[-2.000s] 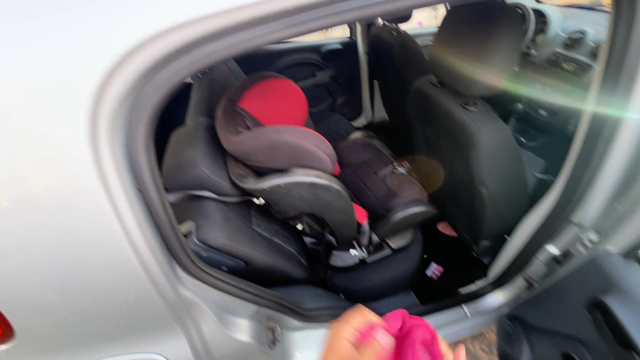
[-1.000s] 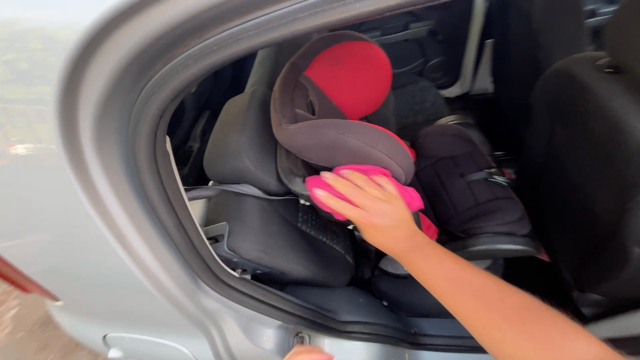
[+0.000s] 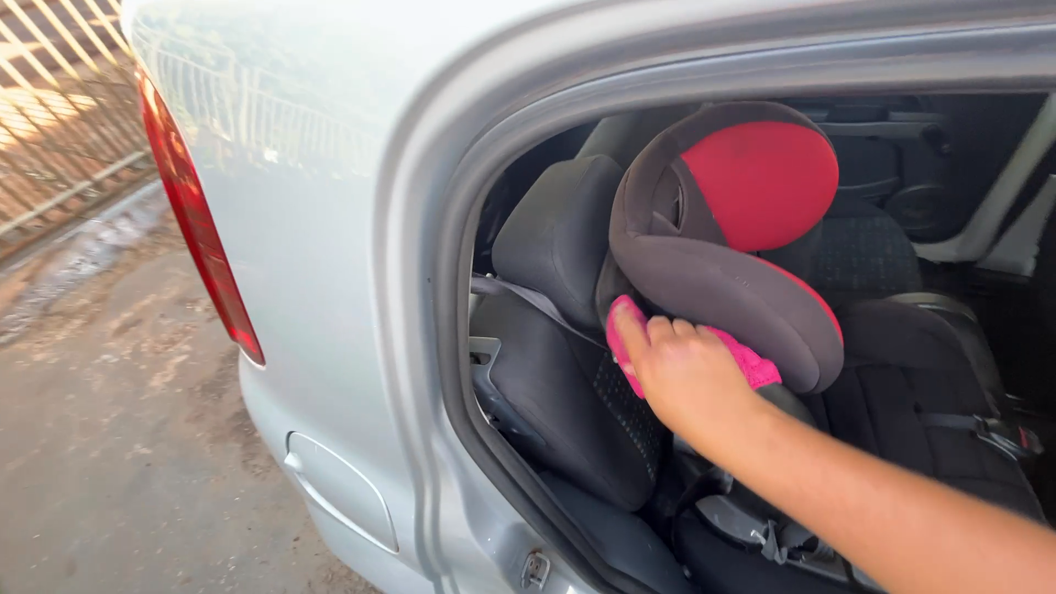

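My right hand (image 3: pixel 689 375) reaches in from the lower right through the car's rear door opening and holds a bright pink cloth (image 3: pixel 742 356). The cloth is pressed to the side of a child car seat (image 3: pixel 726 285), just below its dark grey side wing. The seat has a red headrest panel and stands on the rear bench. Left of the cloth is the black car seat backrest (image 3: pixel 553 396), with a grey seat belt (image 3: pixel 536 299) across it. A buckle (image 3: pixel 998 433) lies on the child seat's black cushion. My left hand is out of view.
The silver door frame (image 3: pixel 412 247) curves around the opening, with a metal latch striker (image 3: pixel 535 569) at its lower edge. A red tail light (image 3: pixel 194 223) and a fuel flap (image 3: pixel 342 491) are on the body. Beyond stands a barred fence (image 3: pixel 66 132) on stained ground.
Two seconds ago the pink cloth was in front of the door opening; one second ago it was at the child seat's side, where it still is. The view has shifted left and closer.
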